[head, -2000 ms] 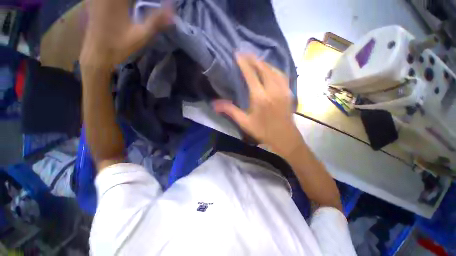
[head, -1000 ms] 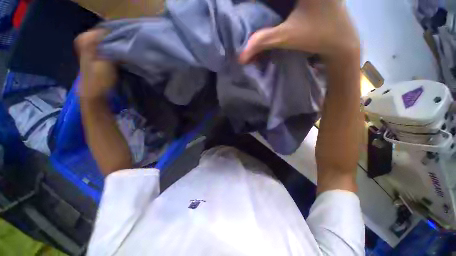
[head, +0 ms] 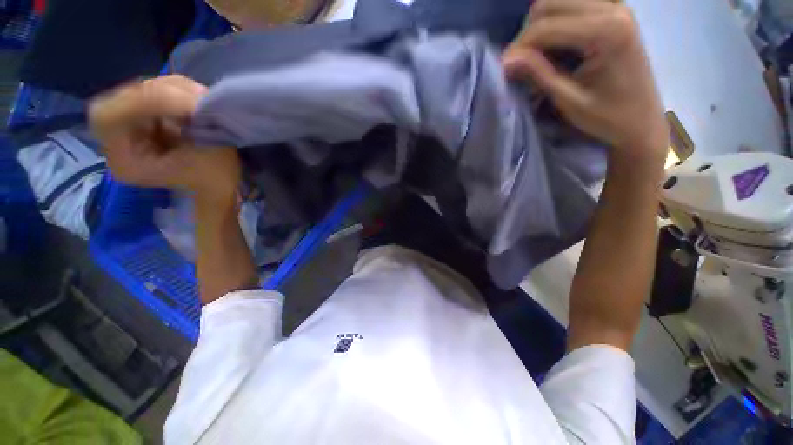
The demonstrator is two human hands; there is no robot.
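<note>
A grey garment (head: 313, 97) with darker cloth along its top is held up and spread between my two hands, and its loose folds hang down on the right side. My left hand (head: 161, 130), somewhat blurred, is closed on the garment's left end. My right hand (head: 591, 78) pinches the cloth at the upper right, with thumb and fingers together. The fingertips are partly hidden by cloth. No tool shows in either hand.
The cream-white sewing machine (head: 730, 195) stands at the right on a white table (head: 696, 61), with a black flat object (head: 674, 271) beside it. A blue crate (head: 165, 282) is below left, near grey-white cloth (head: 65, 178). Green cloth (head: 52, 404) lies at lower left.
The garment was lower and bunched near the table; now it is lifted and stretched sideways. Both hands now grip it. The view has shifted, so the machine sits further right and lower.
</note>
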